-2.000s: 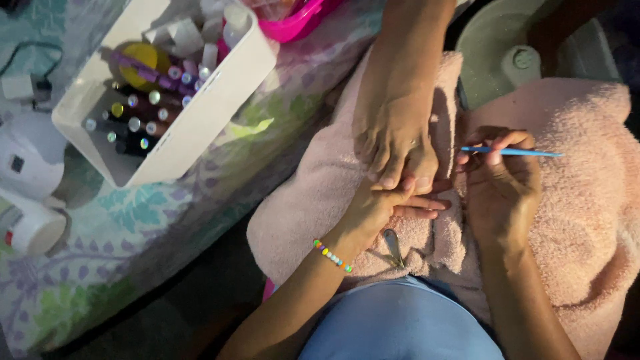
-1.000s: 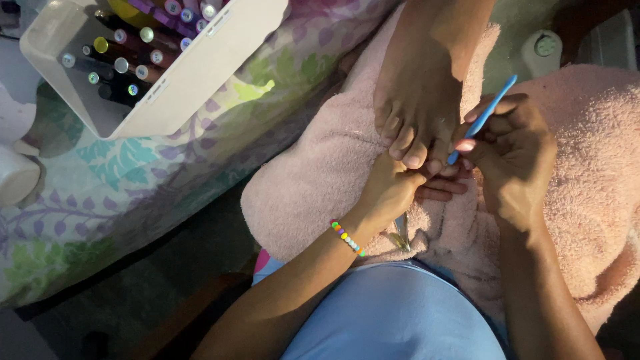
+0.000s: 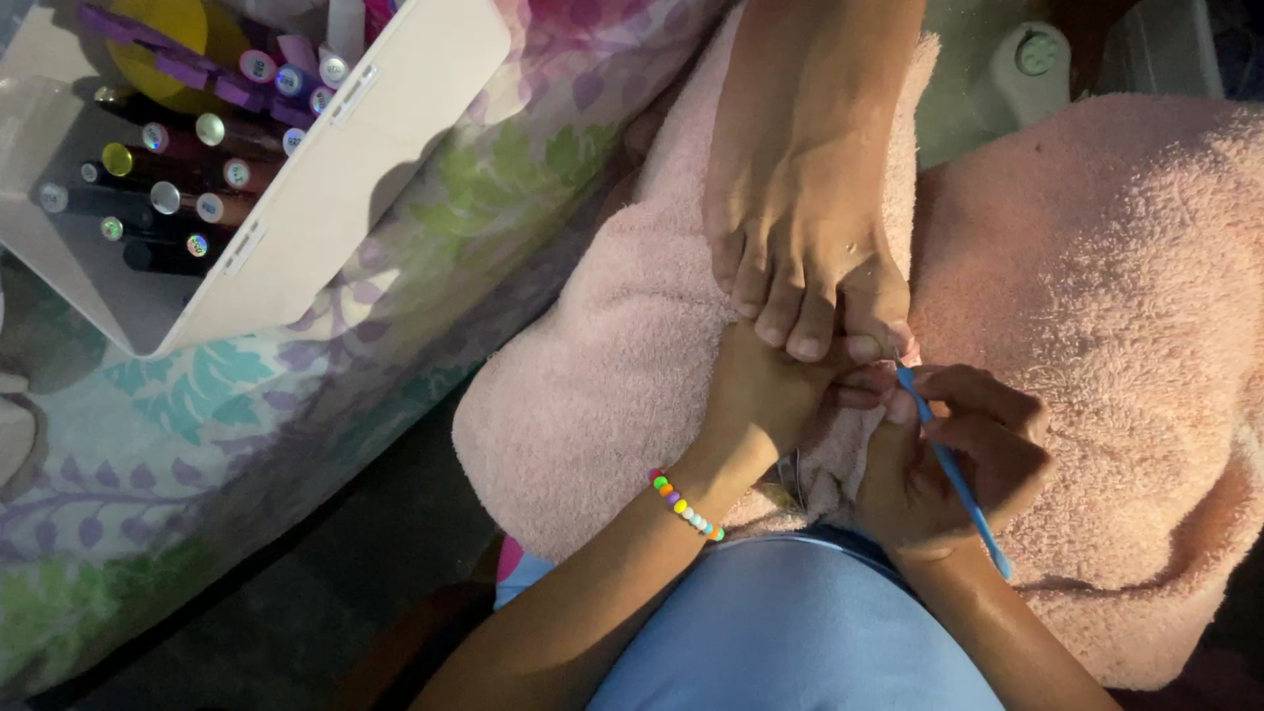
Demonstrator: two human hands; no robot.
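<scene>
Another person's foot (image 3: 810, 188) rests on a pink towel (image 3: 612, 365) over my lap. My left hand (image 3: 775, 385), with a beaded bracelet (image 3: 684, 506) at the wrist, holds the toes from below; its fingers are partly hidden under them. In my right hand (image 3: 948, 454) is a thin blue-handled nail tool (image 3: 956, 476), its metal tip at the edge of the big toe (image 3: 882, 321). A small metal implement (image 3: 790, 479), partly hidden, lies on the towel below my left hand.
At the upper left, a white plastic bin (image 3: 326, 188) of bottles and a yellow round item (image 3: 178, 49) stands on a floral cloth (image 3: 326, 395). Behind the towel, at the upper right, is a basin with a pale device (image 3: 1032, 74) bearing a green dial.
The blue tool has turned from lying level to pointing up and left, its tip now at the big toe. My left hand has stayed at the toes. The view has moved closer.
</scene>
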